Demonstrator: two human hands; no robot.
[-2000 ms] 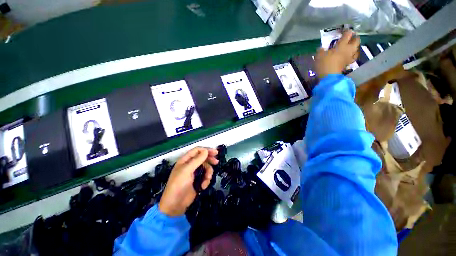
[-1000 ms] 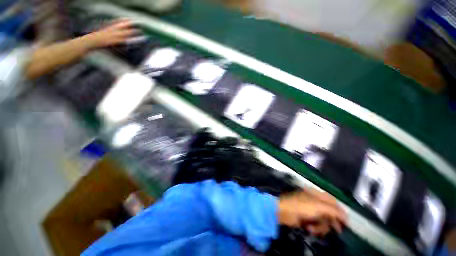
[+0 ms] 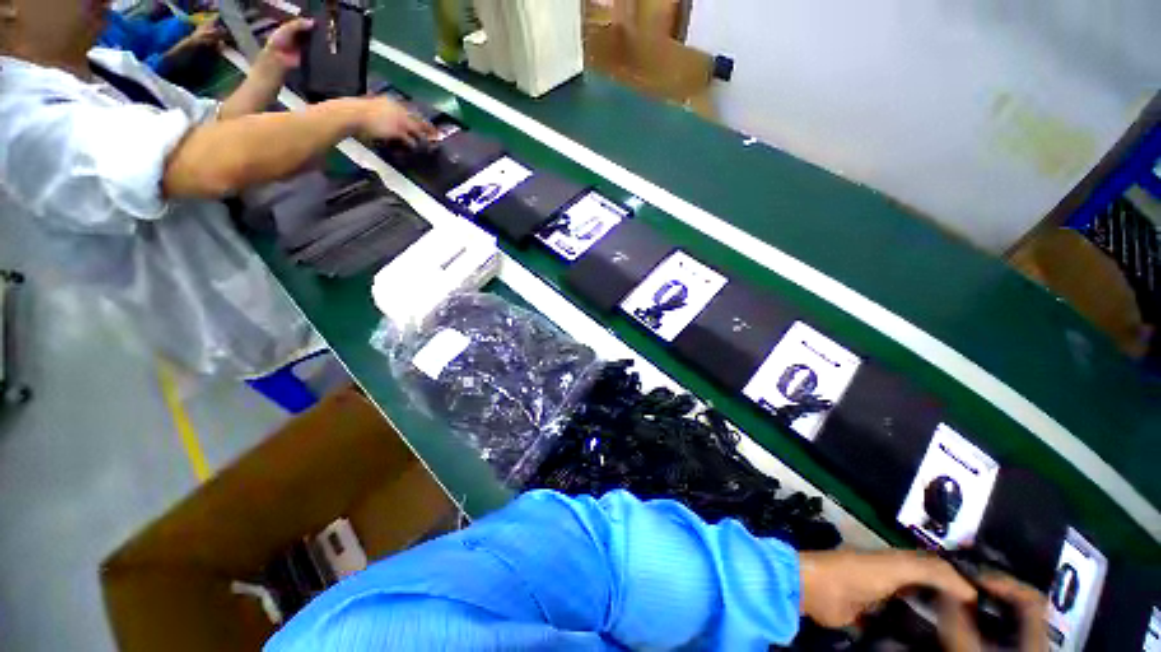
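Observation:
My left hand, in the blue sleeve, is at the lower right by the belt's near rail. Its blurred fingers are around a dark cable bundle. More fingers show beside it, cut off below; they look like my right hand, and their grip is unclear. Black coiled cables are heaped along the rail. Black open boxes lie in a row on the green belt. White leaflets show in alternate halves, several with a black cable on top.
A clear bag of cables, a white carton and dark flat pieces lie left along the ledge. Another worker's hand reaches over the far boxes. White blocks stand behind the belt. A brown carton is on the floor.
The view has swung left along the line. My left hand now shows further right and lower, with other fingers beside it. The other worker's second hand now holds up a dark box.

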